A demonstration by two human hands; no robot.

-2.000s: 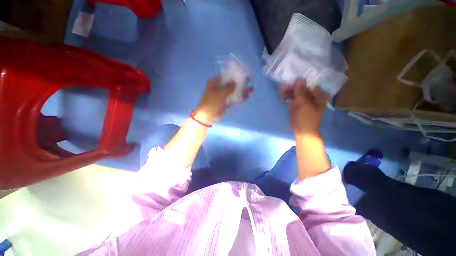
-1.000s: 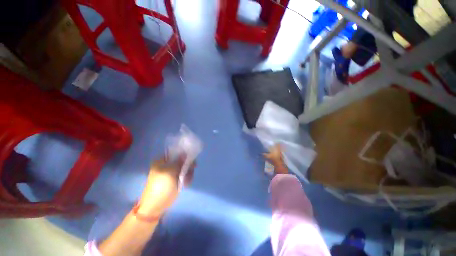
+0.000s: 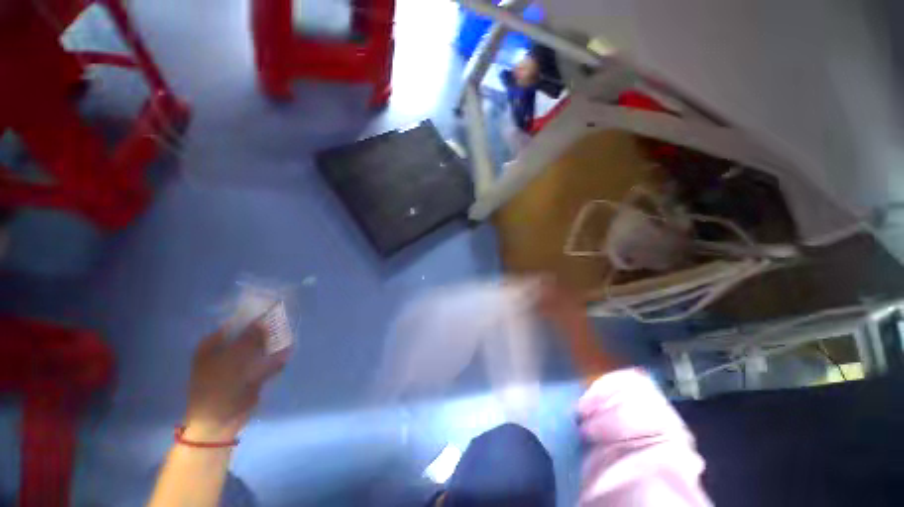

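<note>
My left hand (image 3: 233, 371), with a red band at the wrist, is closed around a small crumpled whitish wipe or plastic bag (image 3: 263, 315) at the lower left. My right hand (image 3: 560, 312) is blurred at centre right. It holds a larger thin white sheet or bag (image 3: 446, 332) that hangs to the left of it over the blue floor. The sheet is smeared by motion, so its edges and my right fingertips are unclear.
A flat black pad (image 3: 401, 185) lies on the blue floor. Red stools (image 3: 322, 50) stand at the left and top. A brown carton (image 3: 555, 213) with white cords (image 3: 644, 243) is at the right, by a grey metal frame (image 3: 535, 158). A dark shoe or knee (image 3: 504, 465) is below.
The view has swung right. My right hand has drawn the white sheet off the black pad's edge and toward me. My left hand still holds the small whitish item.
</note>
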